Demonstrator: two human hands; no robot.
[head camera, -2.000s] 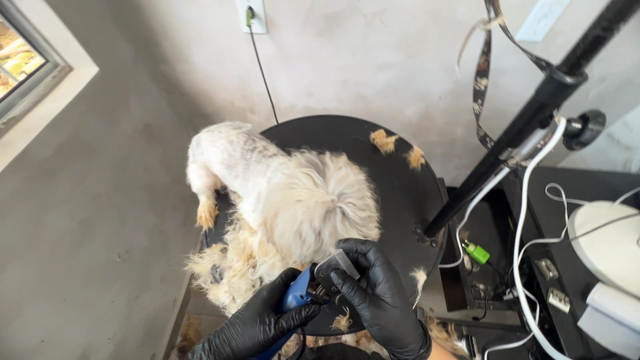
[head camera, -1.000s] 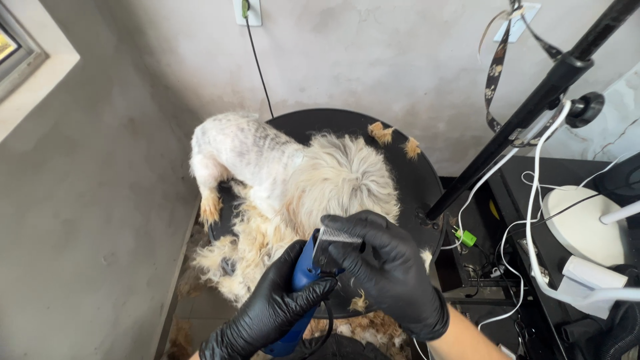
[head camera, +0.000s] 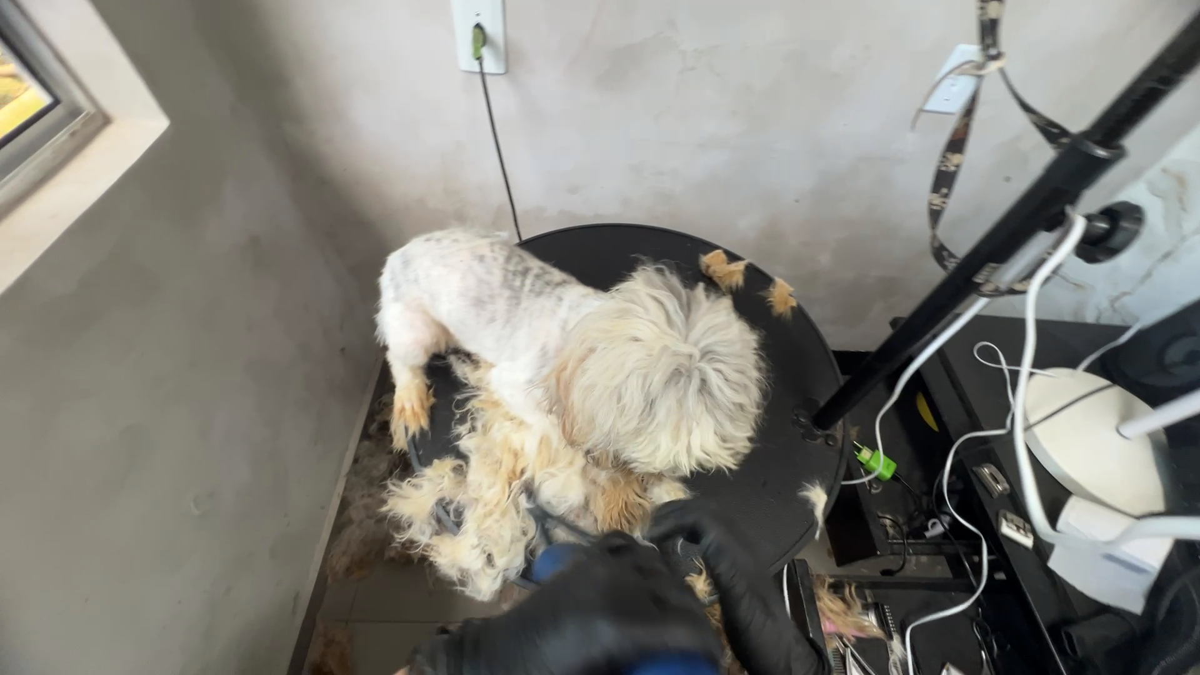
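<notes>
A partly shorn white dog (head camera: 497, 300) stands on a round black grooming table (head camera: 609, 246), its shaggy head (head camera: 670, 375) turned down. Loose cut fur (head camera: 487, 525) lies heaped below its chest. My left hand (head camera: 581, 614), in a black glove and blurred, is closed around a blue hair clipper (head camera: 555, 562), of which only parts show. Close beside it, at the table's near edge, is my right hand (head camera: 736, 581), also gloved, with bent fingers. Whether it holds anything cannot be seen, and the clipper's blade is hidden.
A black grooming arm (head camera: 966, 272) with a hanging patterned strap (head camera: 949, 173) rises at the right. Beyond it are a dark cabinet with white cables, a white round base (head camera: 1092, 441) and a green plug (head camera: 877, 461). Fur tufts (head camera: 724, 269) lie on the table; a wall is at left.
My hands and the clipper have moved lower in the view, toward my body. The clipper and the comb attachment, clearly visible before, are now mostly or fully hidden.
</notes>
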